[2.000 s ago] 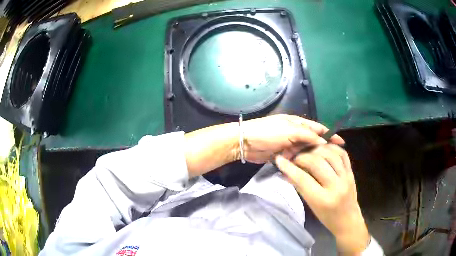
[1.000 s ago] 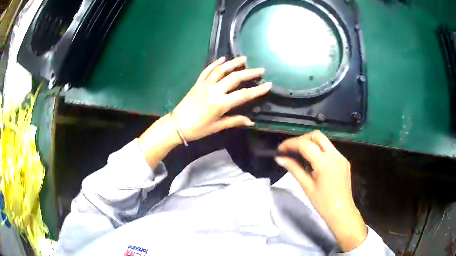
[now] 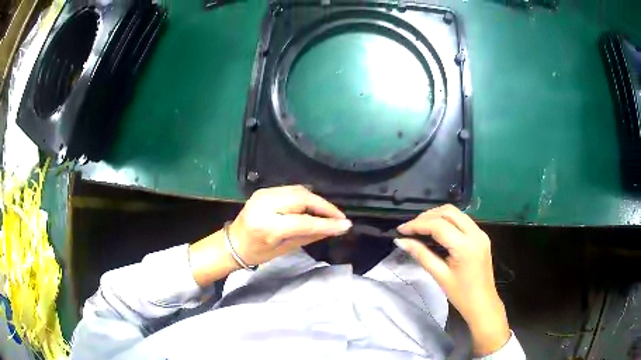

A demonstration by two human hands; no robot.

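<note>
A square black frame (image 3: 358, 179) with a large round opening lies flat on the green bench, at its front edge. A thin black sealing strip (image 3: 374, 230) spans between my hands just below the frame's near edge; it is hard to see against the dark gap. My left hand (image 3: 285, 223) pinches its left end between thumb and fingers. My right hand (image 3: 450, 246) pinches it on the right. Any further length of the strip is lost in the dark below the bench.
Stacked black frames (image 3: 91, 91) stand tilted at the left of the green bench (image 3: 520, 133). Another stack (image 3: 624, 112) is cut off at the right edge. Tangled yellow backing ribbons (image 3: 28, 260) hang at far left. Dark parts show at the top edge.
My left hand has left the frame's near-left corner and moved down to the strip, level with my right hand. The view has shifted, so the whole opening now shows.
</note>
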